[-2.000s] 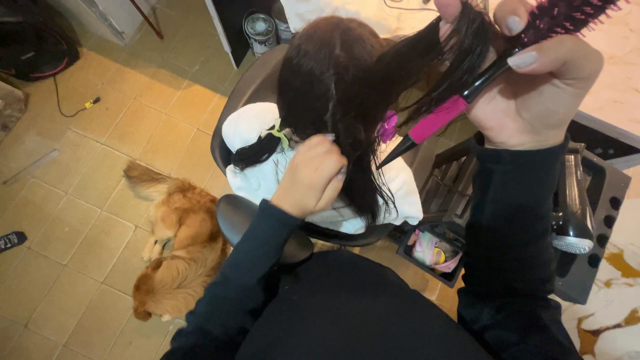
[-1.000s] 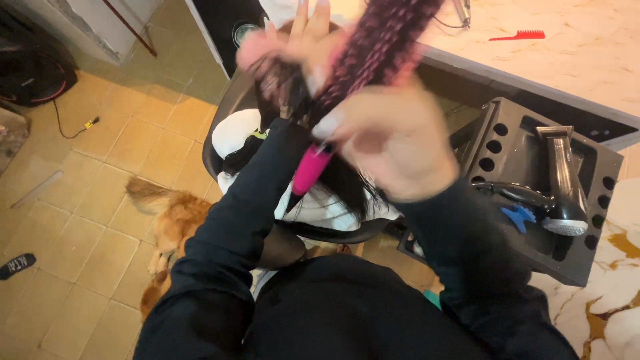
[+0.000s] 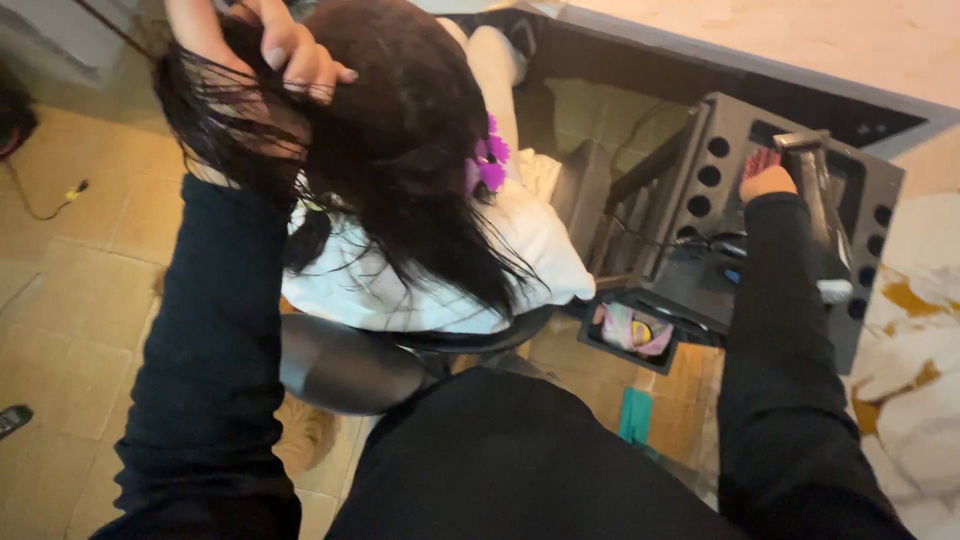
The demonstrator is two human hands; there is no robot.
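Note:
My left hand [image 3: 262, 82] holds a lock of dark, damp-looking hair at the left side of a seated person's head [image 3: 397, 82]. Strands run between and over its fingers. A purple hair clip [image 3: 491, 156] sits at the right of the head, and loose hair hangs over a white towel [image 3: 547, 247] on the shoulders. Over the tray of a black salon trolley [image 3: 709, 202], my right hand [image 3: 768, 182] is at the pink bristles of a round brush [image 3: 762, 159]; its fingers are mostly hidden. A hair dryer [image 3: 821, 217] lies just right of that hand.
A small open bin [image 3: 630, 337] with a pink and white item juts from the trolley's lower left. The marble-patterned counter [image 3: 915, 360] runs along the right. The chair's black armrest [image 3: 352, 367] is near my body. Part of a tan dog [image 3: 300, 435] shows on the tiled floor.
My right hand has moved from the hair to the trolley with the round brush. My left hand is now at the left side of the head, with hair in its fingers. The view has shifted.

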